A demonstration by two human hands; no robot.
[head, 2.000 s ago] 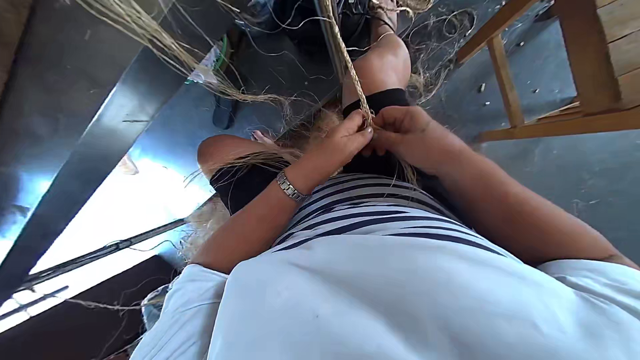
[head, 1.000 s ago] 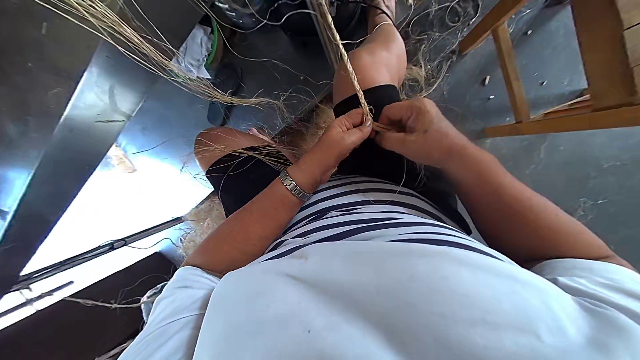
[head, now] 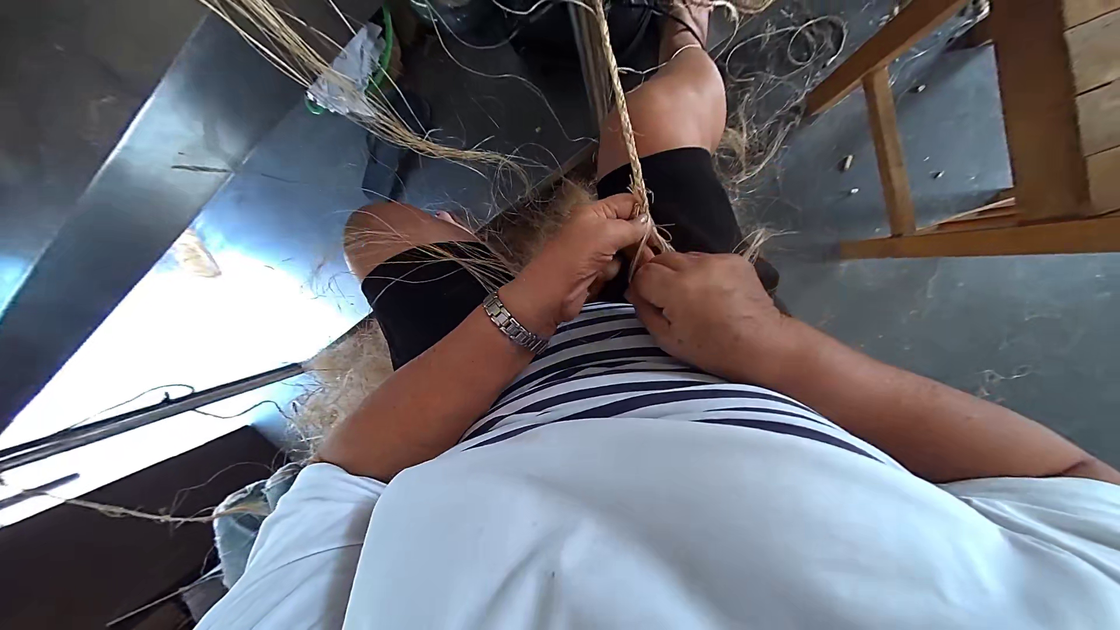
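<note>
A braided cord of pale plant fiber [head: 623, 114] runs down from the top of the head view to my hands, just above my lap. My left hand [head: 593, 249], with a metal watch band on the wrist, pinches the cord's lower end between thumb and fingers. Close by on the right, my right hand [head: 700, 302] grips loose strands below the braid, its fingertips partly hidden. More loose fibers [head: 429, 144] hang from the upper left toward my knee, and thin strands lie over my left thigh.
Wooden furniture [head: 971, 241] with slats stands at the right. Fiber tangles [head: 757, 131] lie on the floor past my knee. A metal beam [head: 149, 166] slants across the left. A plastic bag [head: 350, 79] with green trim is at upper left, and a fluffy fiber heap [head: 346, 376] is beside my left arm.
My right hand has shifted slightly down, below the braid's end, and its back now shows more. My left hand still pinches the cord.
</note>
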